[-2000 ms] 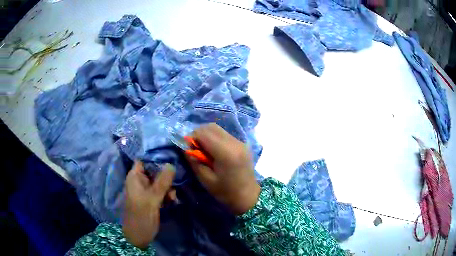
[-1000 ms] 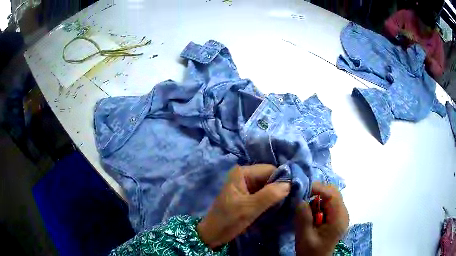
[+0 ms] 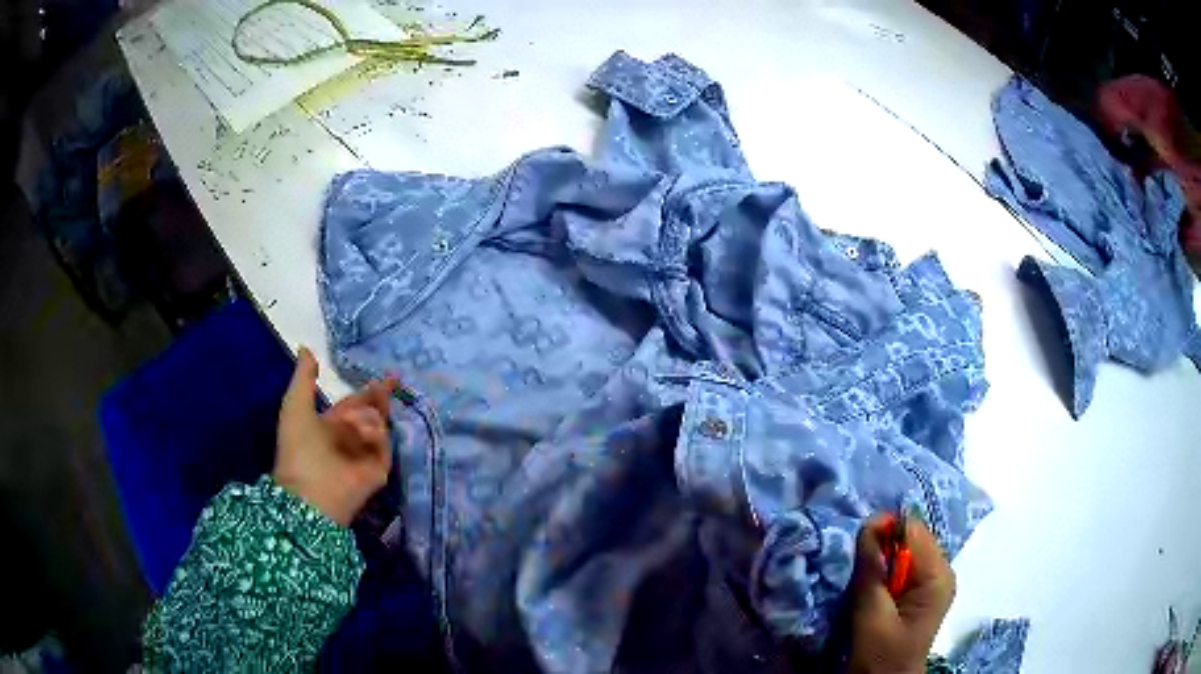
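Observation:
A blue denim jacket [image 3: 527, 395] with a paler pattern lies spread and rumpled on the table. A cuff [image 3: 711, 428] with a metal button lies over its middle, and its sleeve is bunched beside my right hand. My left hand [image 3: 336, 441] is at the jacket's left edge, fingers apart, fingertips at the seam; no firm grip shows. My right hand [image 3: 902, 599], at the lower right, is closed on orange-red thread snips [image 3: 900, 560], blades up. Whether it also grips the bunched sleeve is unclear.
A white table [image 3: 843, 132] carries a yellow-green cord [image 3: 303, 53] on paper, with thread scraps around. More denim [image 3: 1106, 237] lies at the far right, near a person's reddish sleeve [image 3: 1146, 112]. A blue bin [image 3: 185, 421] stands below the left edge.
My left hand has let go of the bunched sleeve and moved left to the jacket's edge. My right hand stays by the sleeve with the snips. The view has shifted leftward.

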